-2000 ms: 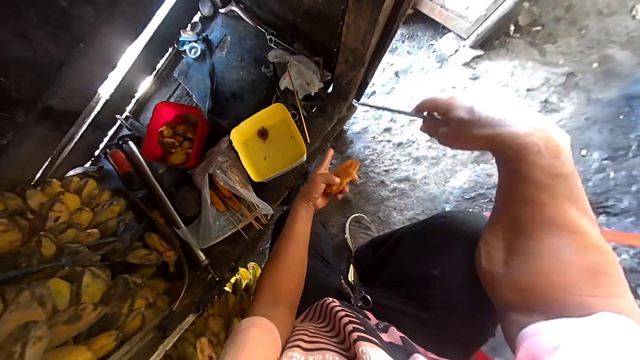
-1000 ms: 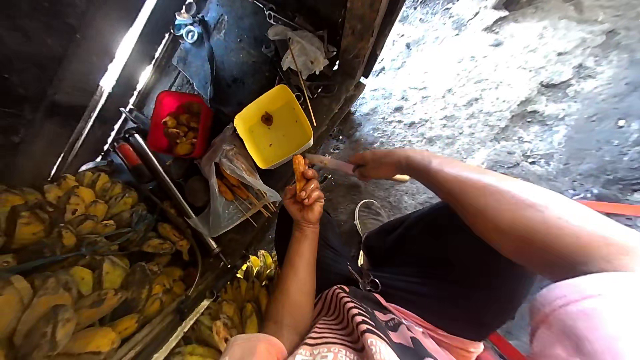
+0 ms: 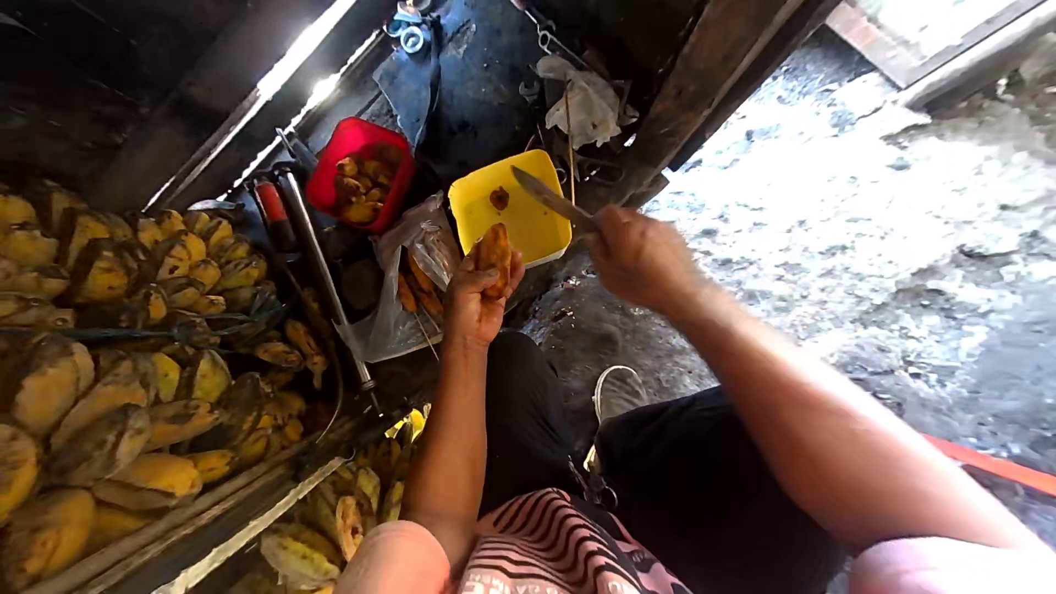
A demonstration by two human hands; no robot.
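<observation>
My left hand [image 3: 478, 299] holds an orange-brown banana [image 3: 495, 257] upright, just below the near edge of a yellow plastic container [image 3: 528, 235]. A small brown piece [image 3: 499, 198] lies in that container. In my right hand [image 3: 639, 256] is the handle of a knife [image 3: 544, 196], its blade pointing up and left over the yellow container, apart from the banana. To the left of my left hand, a clear plastic bag [image 3: 388, 330] holds orange pieces on sticks. Behind the bag, a red plastic container [image 3: 328, 157] holds several yellow-brown pieces [image 3: 361, 190].
Piles of ripe bananas [image 3: 124, 412] fill the left side. Between them and the bag lies a metal rod-like tool [image 3: 318, 264]. A crumpled white plastic bag [image 3: 587, 103] and a wrench [image 3: 544, 37] lie at the back. A wooden beam [image 3: 709, 74] borders the rough floor [image 3: 891, 231] on the right.
The knife was out to the right, then by the banana one second ago; its blade is now over the yellow container. My left hand has its fingers around the banana, no longer pointing forward.
</observation>
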